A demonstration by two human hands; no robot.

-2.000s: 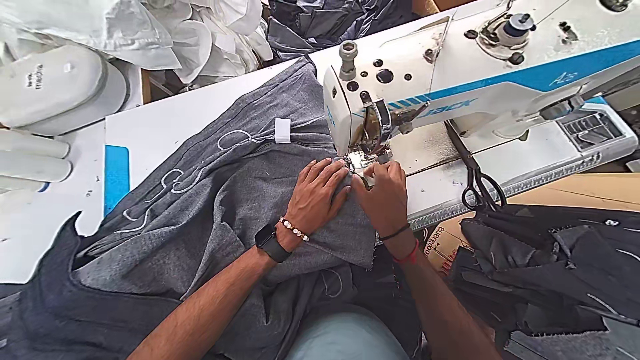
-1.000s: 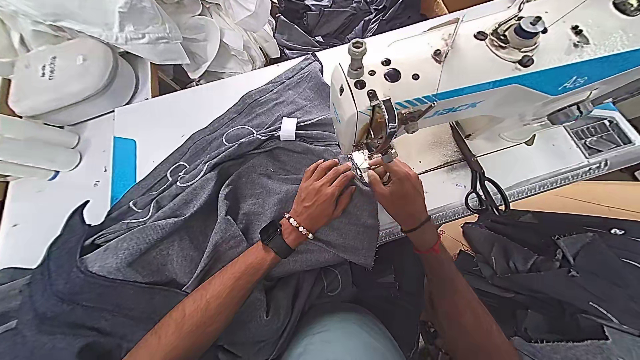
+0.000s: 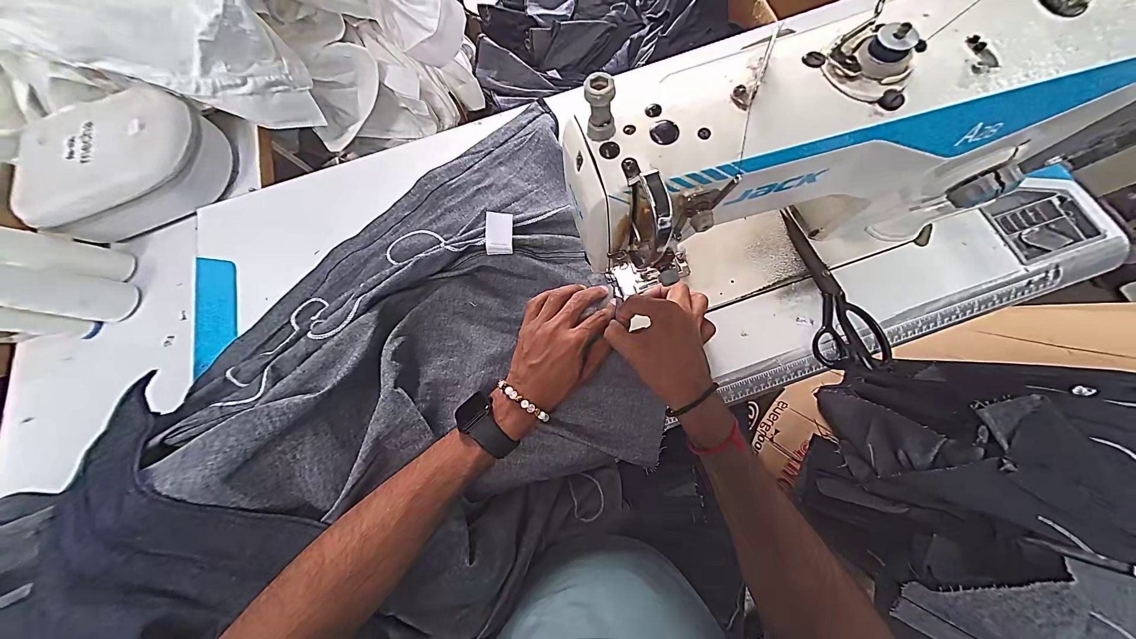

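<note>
A grey denim-like fabric piece (image 3: pixel 444 346) with a small white tag (image 3: pixel 499 233) and loose white threads spreads across the bed of a Jack industrial sewing machine (image 3: pixel 799 169). Its edge reaches the presser foot (image 3: pixel 632 279). My left hand (image 3: pixel 557 344) lies on the fabric just left of and below the foot, fingertips pressing the edge. My right hand (image 3: pixel 666 342) pinches the fabric edge between thumb and index finger, close in front of the foot. The fingertips of both hands nearly meet. The needle point cannot be made out.
Black scissors (image 3: pixel 834 311) lie on the machine bed to the right. Dark fabric pieces (image 3: pixel 967 470) are heaped over a cardboard box (image 3: pixel 790 426) at lower right. White fabric (image 3: pixel 355 71), a white lidded container (image 3: pixel 106 160) and thread cones or rolls (image 3: pixel 67 284) stand at left.
My right hand has turned and shifted slightly at the presser foot, its thumb and index finger now forming a ring. My left hand stays on the fabric.
</note>
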